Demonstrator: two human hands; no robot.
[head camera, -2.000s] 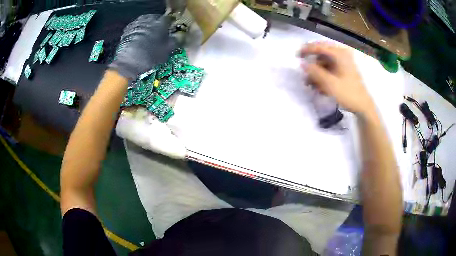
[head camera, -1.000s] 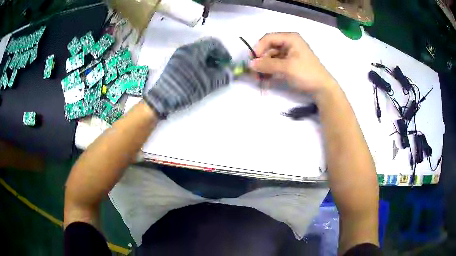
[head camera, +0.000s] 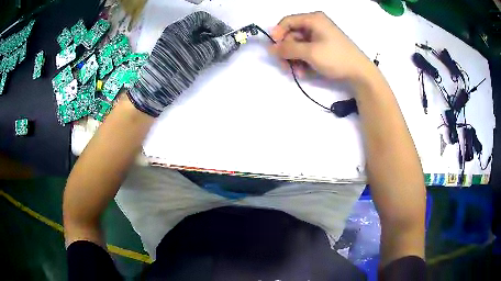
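Observation:
My left hand, in a grey-black knit glove, holds a small circuit board at the top centre; yellow and dark parts show at its edge. My bare right hand is just right of it and pinches a thin black DC cord near its end. The cord's end reaches the board's right edge; whether it is joined there cannot be told. The cord curves down to a black bundle lying on the white sheet beside my right forearm.
A pile of green boards lies left of my gloved hand. More boards and a single one lie on the black mat. A tangle of black cords lies at the right. A green round object is at the top edge.
Both hands have moved up slightly in view. The cord's end and the board are now together between them. Two seconds ago my left hand was at the board pile and my right hand was apart, over the cord bundle.

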